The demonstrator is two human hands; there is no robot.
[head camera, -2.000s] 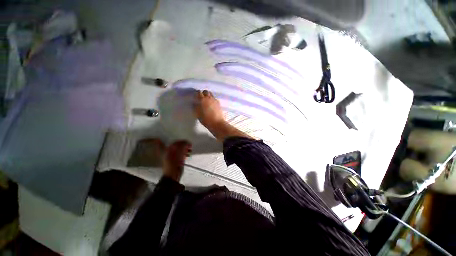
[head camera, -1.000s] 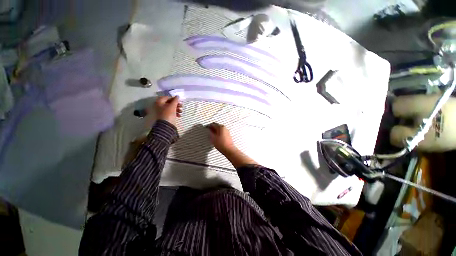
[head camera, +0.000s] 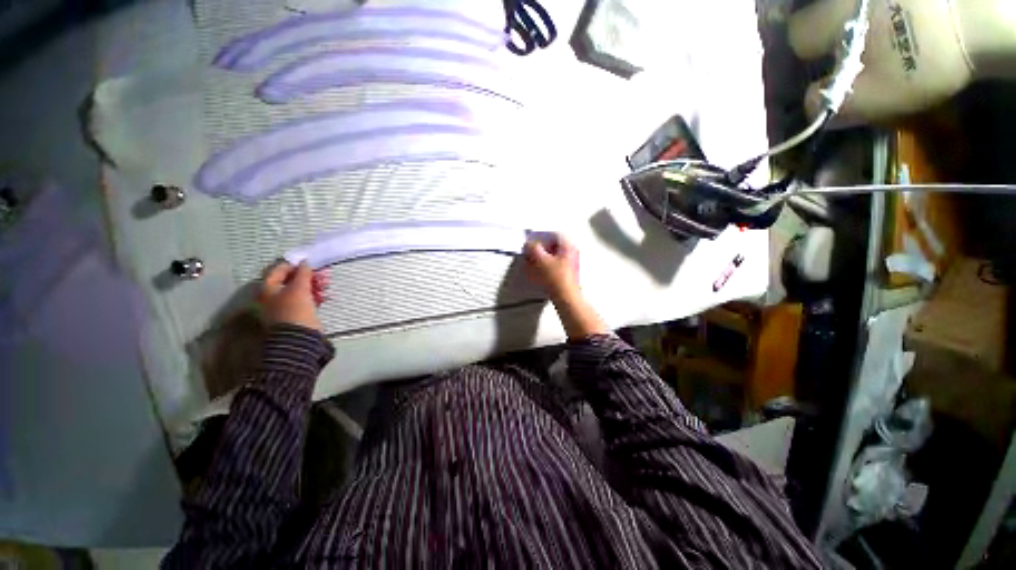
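Observation:
A curved lilac strip [head camera: 407, 237] lies across the striped pressing cloth [head camera: 384, 292] close to the table's front edge. My left hand [head camera: 292, 294] pinches its left end between thumb and fingers. My right hand [head camera: 553, 265] pinches its right end. Behind it, more curved lilac strips [head camera: 334, 145] lie in rows on the cloth, curving the same way. The steam iron [head camera: 685, 198] stands at the right, not held, against a dark flat rest with red-orange bars [head camera: 666, 145].
Two small shiny cylinders [head camera: 167, 196] stand at the left. Black shears' handles [head camera: 529, 25] and a dark angled piece [head camera: 606, 36] are at the far side. A small red and white item [head camera: 729, 273] lies near the right edge. A pale hose [head camera: 824, 106] and cord run off right.
The view has shifted. My hands have moved apart, and a single strip now lies stretched between them near the front edge, each hand on one end. The iron has stayed on the right.

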